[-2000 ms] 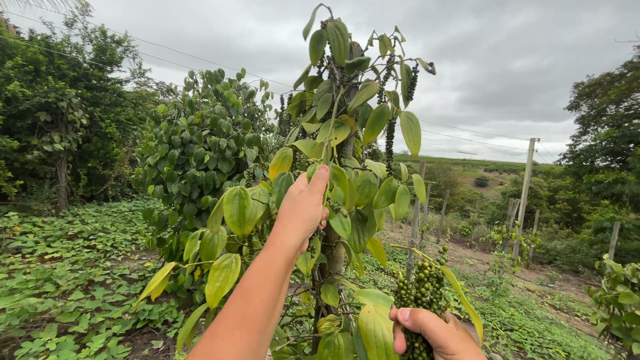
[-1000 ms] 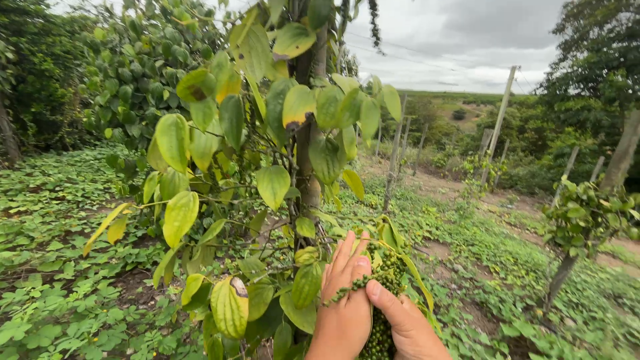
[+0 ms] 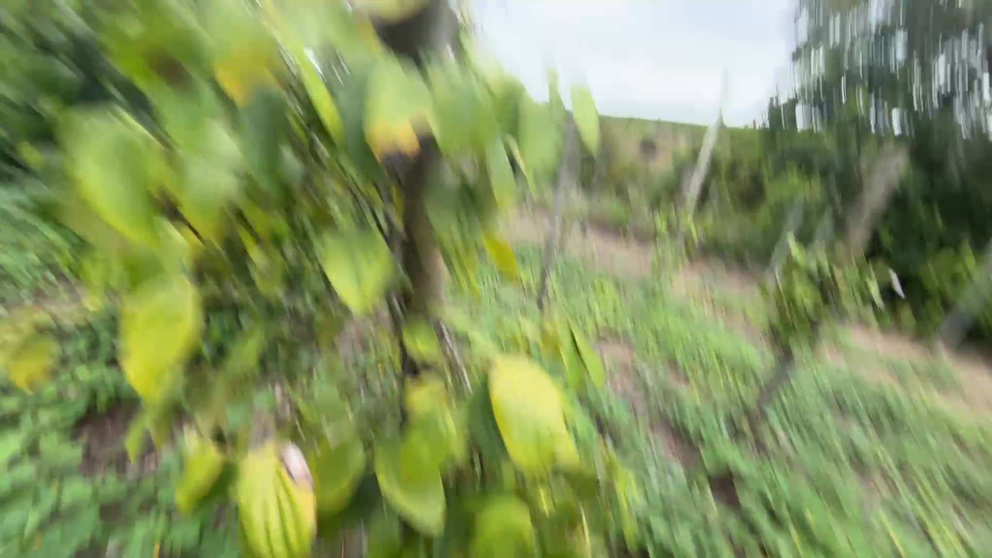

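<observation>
Neither my left hand nor my right hand shows in the head view now, so what they hold cannot be seen. Strong motion blur covers the frame. A pepper vine with broad green and yellowing leaves [image 3: 358,267] climbs an upright wooden support [image 3: 422,225] left of the middle. One yellow-green leaf [image 3: 531,415] hangs low near the centre, and a brown-edged leaf [image 3: 275,500] is at the bottom left. No green pepper spikes can be made out.
A leaning pale post [image 3: 702,167] and a thinner dark post [image 3: 556,209] rise behind the vine. Farther right is a small leafy plant [image 3: 806,302] on a slanting support. Low green plants [image 3: 697,434] cover the ground.
Both hands, which were together at the green pepper spikes one second ago, are out of view. Two seconds ago, the left was higher, at a vine stem. The view has shifted.
</observation>
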